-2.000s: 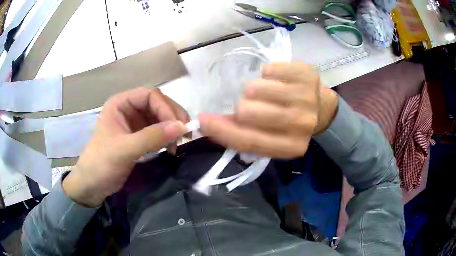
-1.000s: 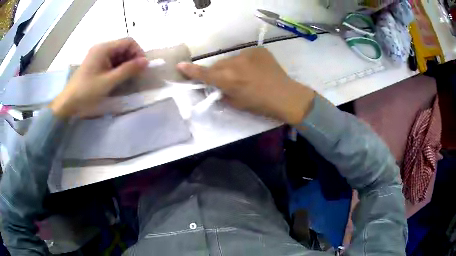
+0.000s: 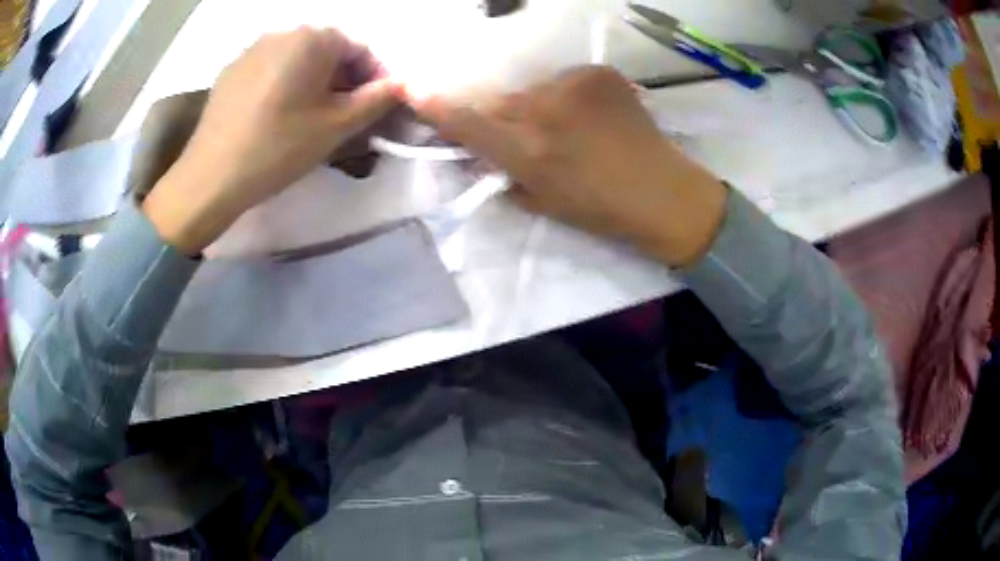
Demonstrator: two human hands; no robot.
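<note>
My left hand [image 3: 280, 121] and my right hand [image 3: 581, 148] meet fingertip to fingertip at the top centre, blurred. What the left fingertips pinch is hidden. White tape pieces [image 3: 477, 197] hang from under my right hand, which holds them bunched. A brown-beige band piece [image 3: 170, 126] shows partly behind and under my left hand. Another band piece [image 3: 329, 287], pale grey side up, lies flat near the table's front edge, below my hands.
Thread snips [image 3: 702, 46] and green-handled scissors [image 3: 861, 82] lie at the upper right, beside a speckled bundle [image 3: 923, 82] and a yellow item [image 3: 974, 104]. Waiting bands [image 3: 71, 181] fan out at far left. Checked cloth [image 3: 945, 340] lies on the pink surface at right.
Both hands have moved up and away from my body, over the table. The flat pale band is now uncovered near the front edge. The view has shifted, so the snips and scissors appear further right.
</note>
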